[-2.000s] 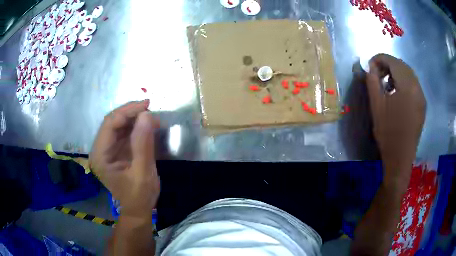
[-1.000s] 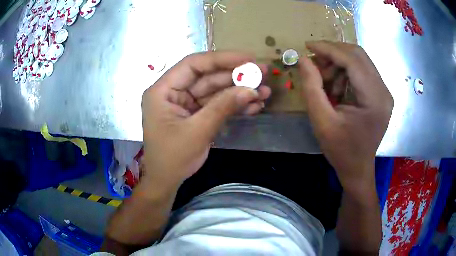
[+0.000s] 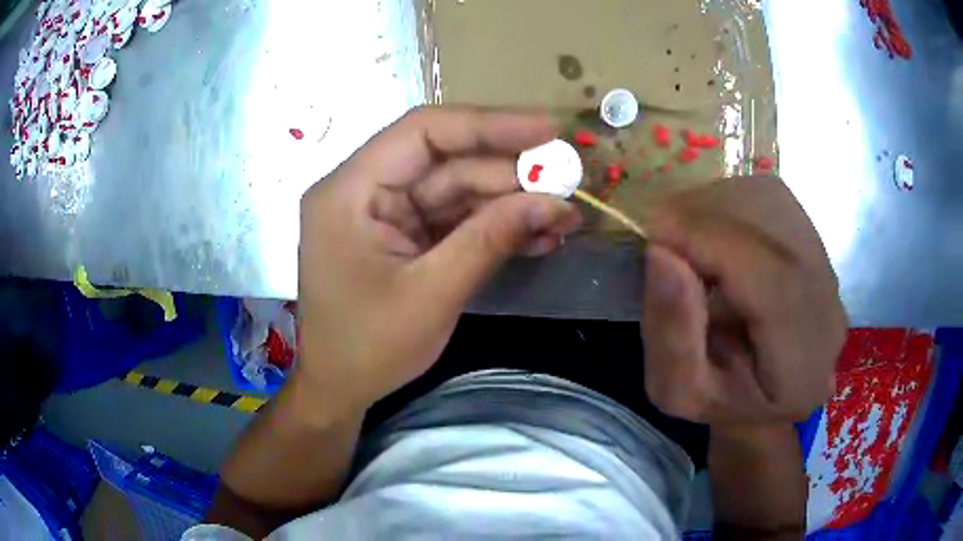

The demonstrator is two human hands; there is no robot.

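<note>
My left hand (image 3: pixel 422 227) holds a white disc (image 3: pixel 550 167) between thumb and fingers, over the near edge of the cardboard pad. The disc faces me and carries one red piece (image 3: pixel 536 172) left of its middle. My right hand (image 3: pixel 739 301), slightly blurred, grips a thin yellow applicator stick (image 3: pixel 609 210) between thumb and forefinger. The stick's tip is at the disc's lower right edge; whether it touches is hard to tell. The small whitish glue cup (image 3: pixel 619 107) stands on the cardboard pad (image 3: pixel 507 53), beyond the hands.
Loose red pieces (image 3: pixel 692 146) lie on the cardboard. A heap of white discs (image 3: pixel 63 95) is at the far left. A single disc (image 3: pixel 312 129) lies left of the pad, another (image 3: pixel 904 172) right of it. More red pieces (image 3: pixel 887 30) lie far right. A red-filled bin (image 3: pixel 876 423) is below.
My left hand came in from the left and holds a disc. My right hand took up the stick from the cup and brought it to the disc. The view has shifted.
</note>
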